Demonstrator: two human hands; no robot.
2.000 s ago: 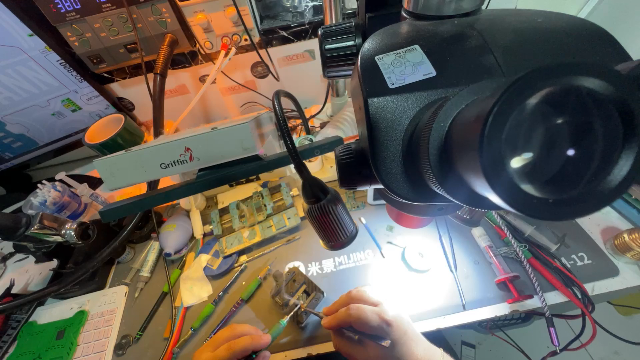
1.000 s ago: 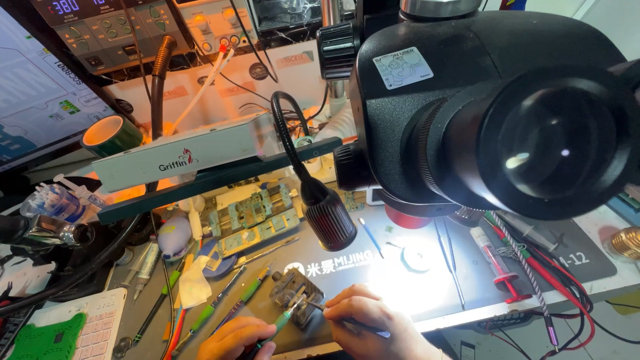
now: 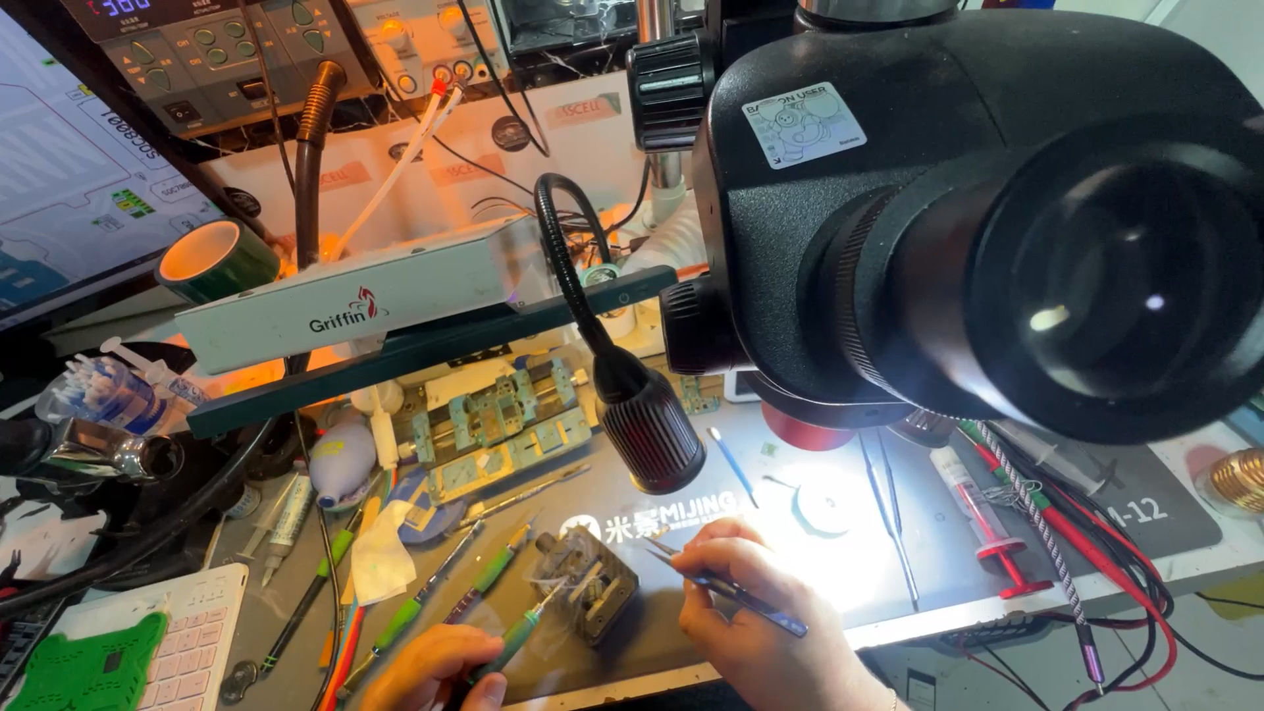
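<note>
My left hand [image 3: 439, 671] grips a green-handled soldering iron [image 3: 512, 642] at the bottom centre. Its thin tip reaches a small metal holder [image 3: 592, 588] on the grey work mat; whether it touches the piece in the holder cannot be told. A wisp of smoke hangs around the tip. My right hand [image 3: 755, 612] holds dark pointed tweezers [image 3: 736, 592] to the right of the holder, their points up and left, apart from it. A bright patch of light lies on the mat beyond my right hand.
A microscope [image 3: 790, 227] and a black gooseneck lamp [image 3: 647, 425] overhang the mat. Green-handled tools [image 3: 400, 622] lie left of the holder. Further back stands a metal board fixture [image 3: 504, 425]. Spare tweezers [image 3: 889, 523], a red-plunger syringe [image 3: 978, 523] and test leads [image 3: 1096, 553] lie right.
My right hand has moved the tweezers away from the holder, to the right; earlier their points were at it. The soldering iron stays in my left hand near the holder.
</note>
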